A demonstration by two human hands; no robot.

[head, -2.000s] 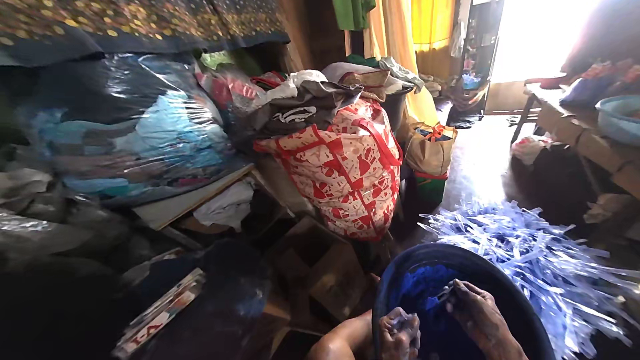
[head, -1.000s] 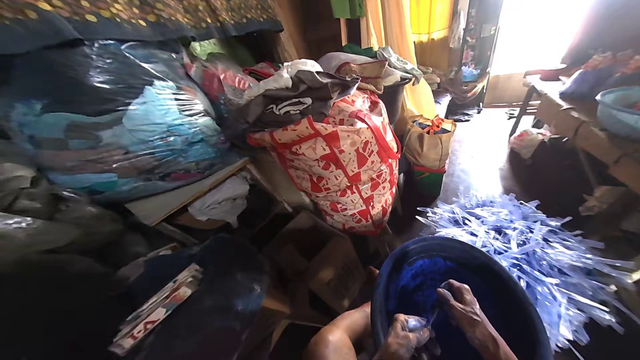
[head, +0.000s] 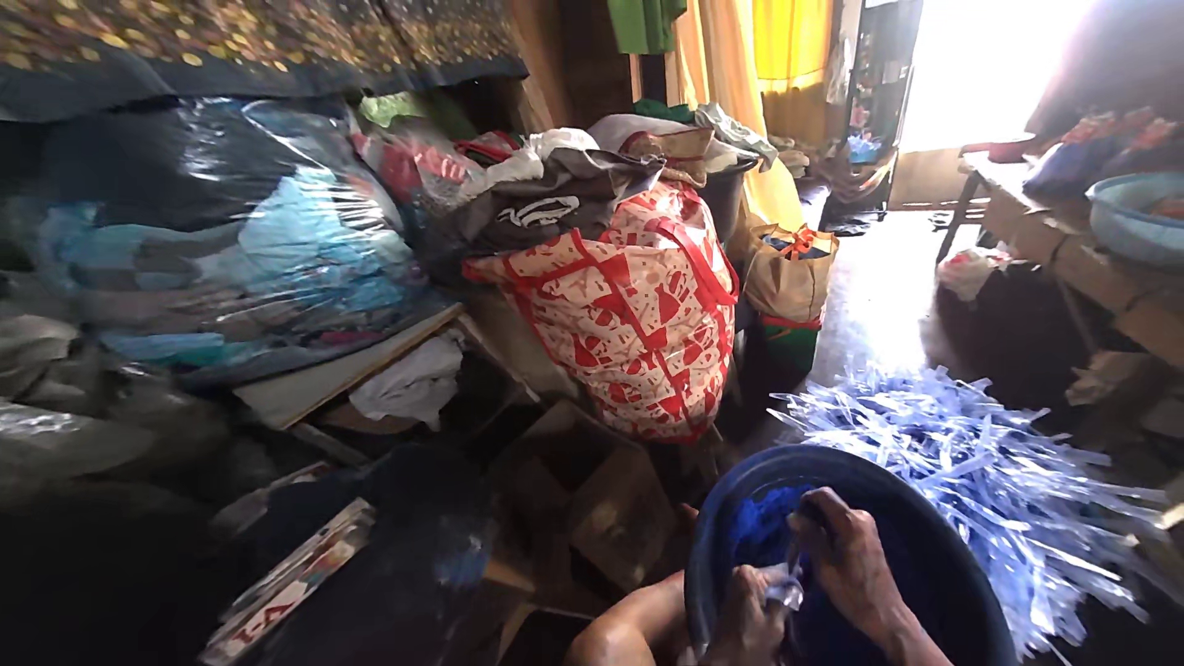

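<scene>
Both hands are over a dark blue round basin [head: 934,555] at the lower right, which has small bright blue pieces [head: 763,523] inside. My left hand [head: 745,615] is closed on a pale, thin strip-like piece [head: 784,590]. Just above and to the right, my right hand [head: 842,555] grips something dark and narrow, probably a cutting tool, against that piece; its shape is mostly hidden by the fingers. A large heap of pale blue-white plastic-like strips [head: 971,462] lies beside the basin on the right.
A red-and-cream patterned bag [head: 638,324] stuffed with cloth stands ahead. Behind it are a brown paper bag [head: 791,277] and a bench [head: 1017,199] holding a light blue basin [head: 1142,217]. Cardboard boxes [head: 620,509] and a clear plastic bag of clothes [head: 250,240] are left.
My hands have shifted within the basin; the right hand now sits higher than the left. The heap of strips and the bags look unchanged.
</scene>
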